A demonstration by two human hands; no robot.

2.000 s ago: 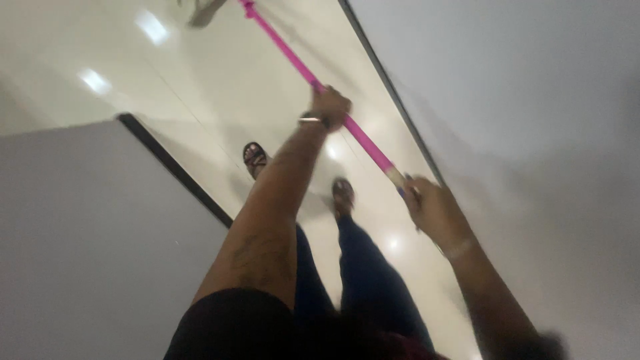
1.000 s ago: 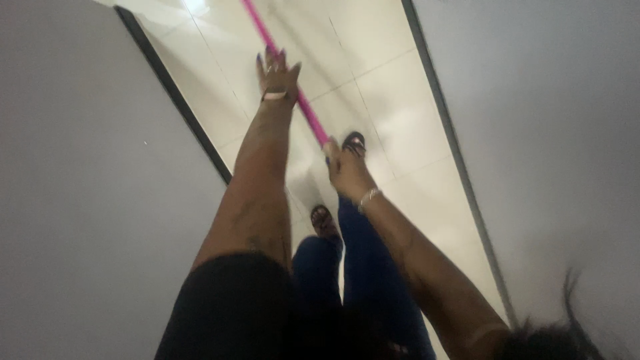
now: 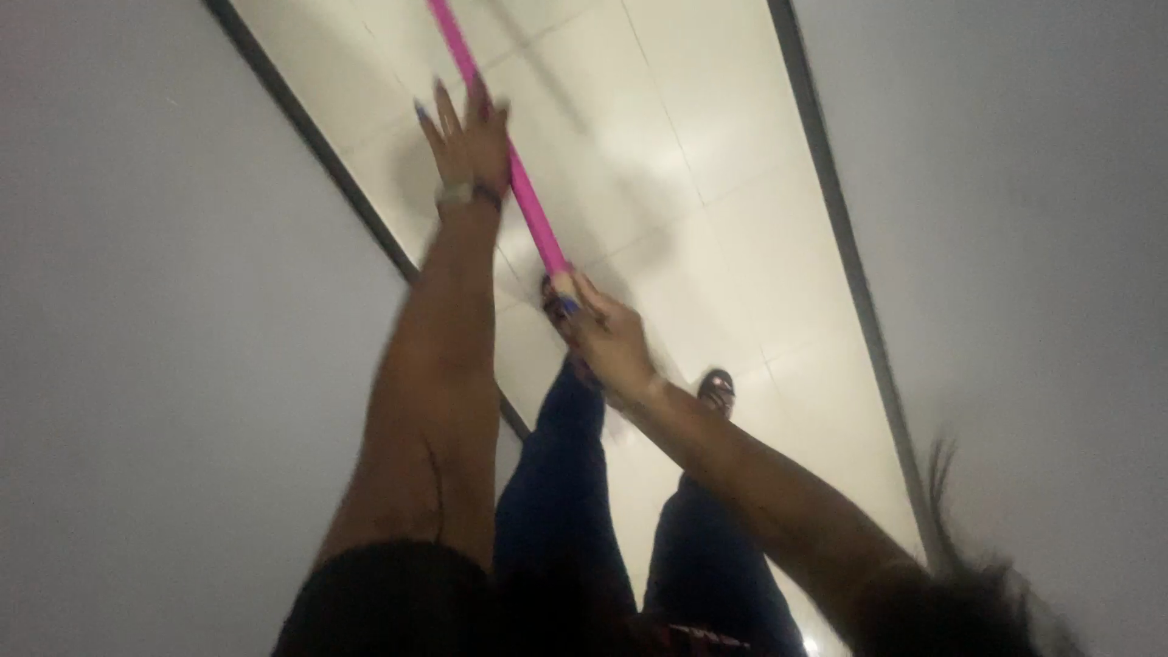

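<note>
A long pink pole [image 3: 537,212] runs from the top of the view down to the middle, over the tiled floor. My left hand [image 3: 470,146] lies against the pole's upper part with its fingers spread, and a band circles that wrist. Lower down, my right hand [image 3: 610,338] is closed around the pole's pale end. The pole's far end is out of view, so what it carries is hidden.
Grey panels stand on both sides, each with a dark edge, the left edge [image 3: 319,146] and the right edge [image 3: 835,201]. Between them runs a glossy tiled floor [image 3: 675,146]. My feet in dark sandals [image 3: 718,388] are on it.
Two seconds ago my left hand was wrapped around the pole; now its fingers are spread against it. My feet have stepped along the floor, and the view has shifted.
</note>
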